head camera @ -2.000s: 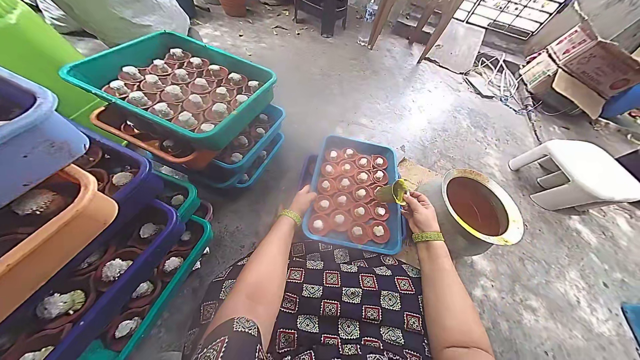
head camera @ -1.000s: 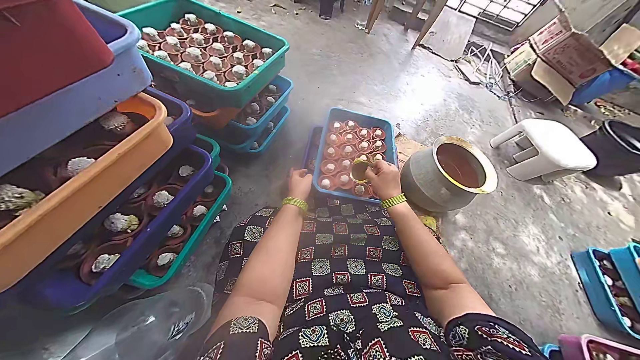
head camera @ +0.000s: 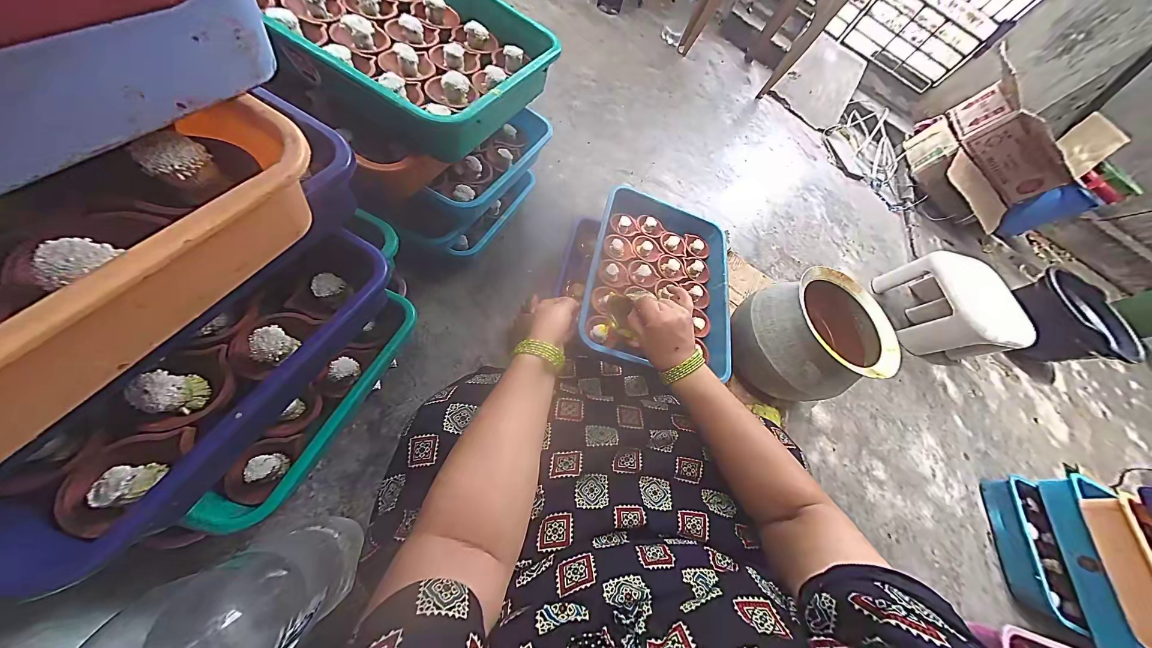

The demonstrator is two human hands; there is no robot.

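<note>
A blue plastic tray (head camera: 717, 270) holds rows of small clay cups (head camera: 643, 273), each with a whitish, knobbly piece in it. Over the tray's near part is my right hand (head camera: 663, 326), closed on a small yellow-green cup that its fingers partly hide. My left hand (head camera: 547, 321) rests beside the tray's left side, by a dark purple tray (head camera: 573, 261) partly beneath the blue one; its fingertips are blurred and what they touch cannot be told. To the right of the blue tray stands a metal pot (head camera: 781, 339) holding reddish-brown liquid (head camera: 841, 322).
Stacked trays of filled clay cups rise at the left, with an orange tray (head camera: 225, 243) and a green tray (head camera: 504, 99). A clear plastic container (head camera: 261, 576) lies at lower left. At right are a white stool (head camera: 958, 301), a black bucket (head camera: 1075, 315), cardboard boxes (head camera: 1017, 153) and more blue trays (head camera: 1075, 531).
My right hand has moved with the yellow-green cup from the tray's right edge, beside the pot, to over the tray's near part. My left hand stays at the tray's left side.
</note>
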